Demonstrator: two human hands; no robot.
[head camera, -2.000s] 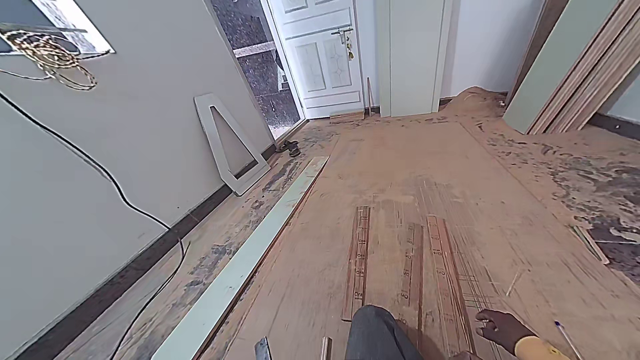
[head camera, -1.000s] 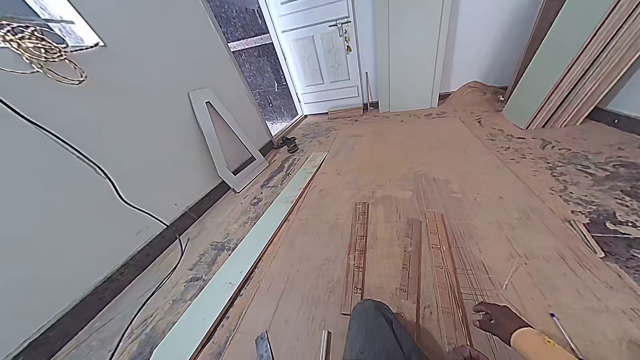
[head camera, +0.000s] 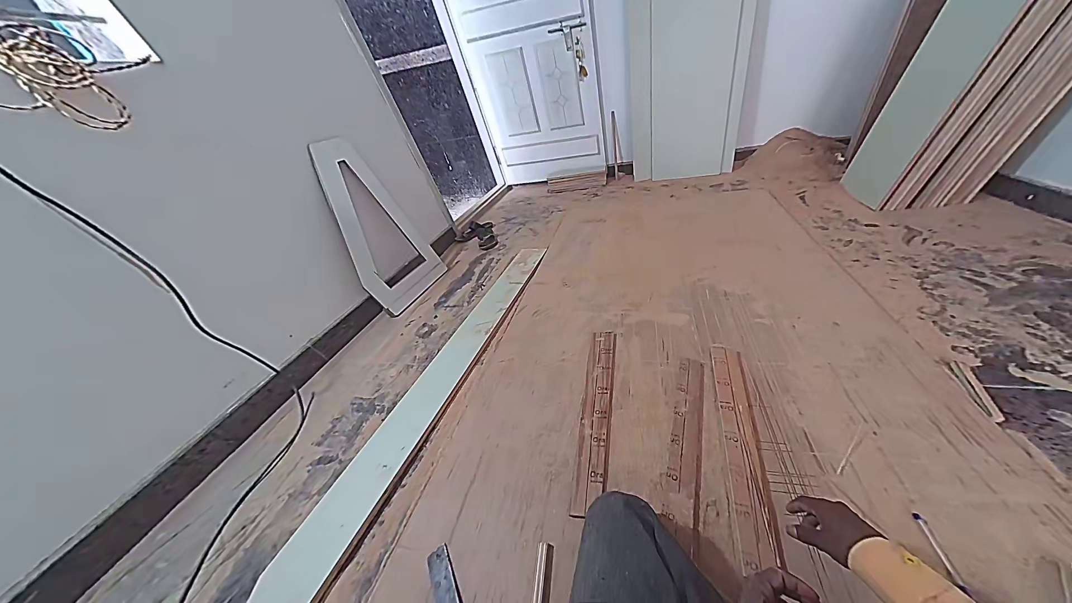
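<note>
My right hand (head camera: 829, 529), in a yellowish sleeve, is low on the right above the dusty wooden sheet, its fingers slightly curled and apart with nothing seen between them. Lower down and left of it, my left hand (head camera: 779, 586) is at the lower end of a reddish-brown wooden strip (head camera: 737, 444); the frame edge cuts it off and its grip is unclear. Two more strips with printed marks, a middle one (head camera: 687, 435) and a left one (head camera: 600, 402), lie roughly parallel to it. A pen (head camera: 936, 540) lies right of my right hand.
A long pale green board (head camera: 410, 427) lies left of my knee (head camera: 628, 544). Near the bottom edge are a metal strip (head camera: 444, 574) and a narrow rod-like piece (head camera: 543, 569). A cut-out frame (head camera: 347, 209) leans on the wall beside a black cable (head camera: 188, 310). Boards (head camera: 946, 109) lean at upper right.
</note>
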